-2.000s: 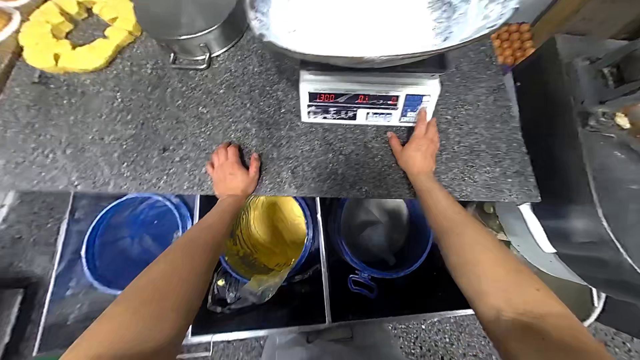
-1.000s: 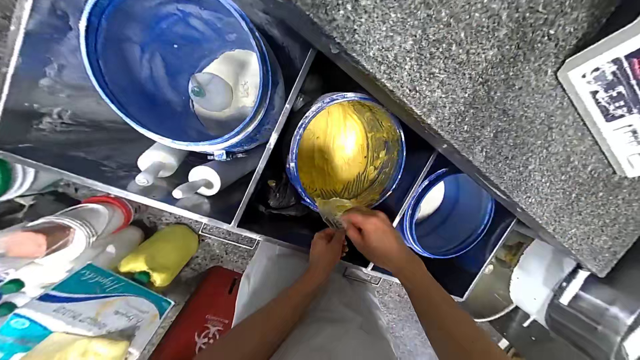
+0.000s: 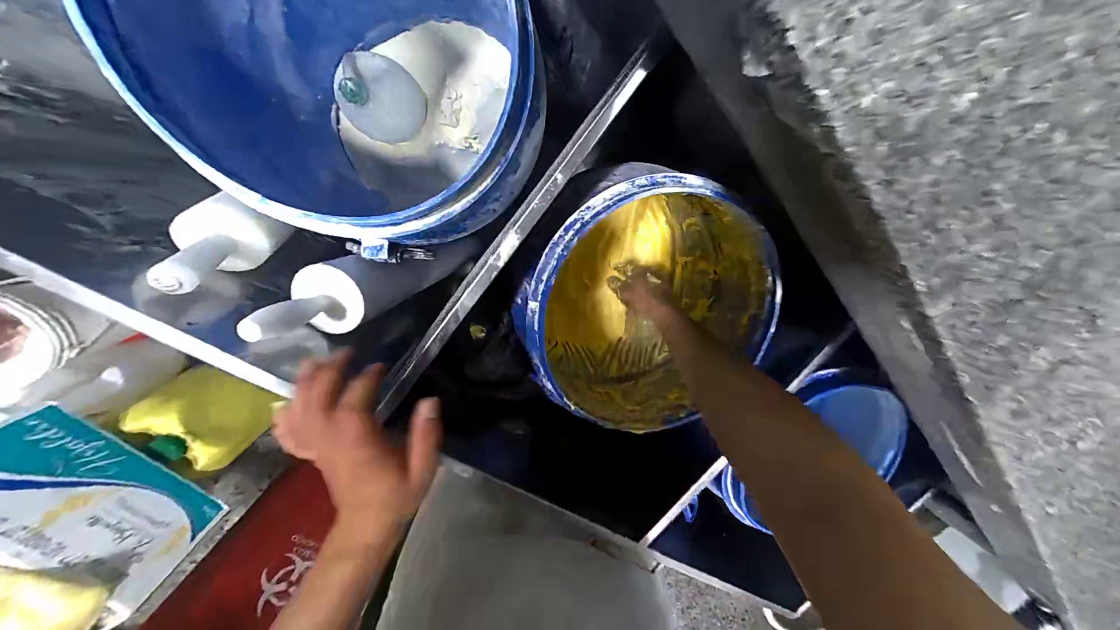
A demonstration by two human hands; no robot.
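My right hand reaches down into a blue drum whose inside is yellow; its fingers are dark and blurred, so whether they hold anything cannot be told. My left hand is raised with its fingers apart and holds nothing, over the front metal edge of the compartments. At the upper left stands a larger blue drum holding white powder and a whitish rounded thing with a green spot. Two white rolling pins lie beside that drum.
A speckled grey countertop overhangs at the right. Metal dividers part the drums. A smaller blue container stands at the lower right. A red container, a yellow container and a printed box sit at the lower left.
My hands were on the countertop, then together at the near rim of the yellow drum. Now they are apart, the right inside the drum and the left off to the left. The view has swung and moved closer.
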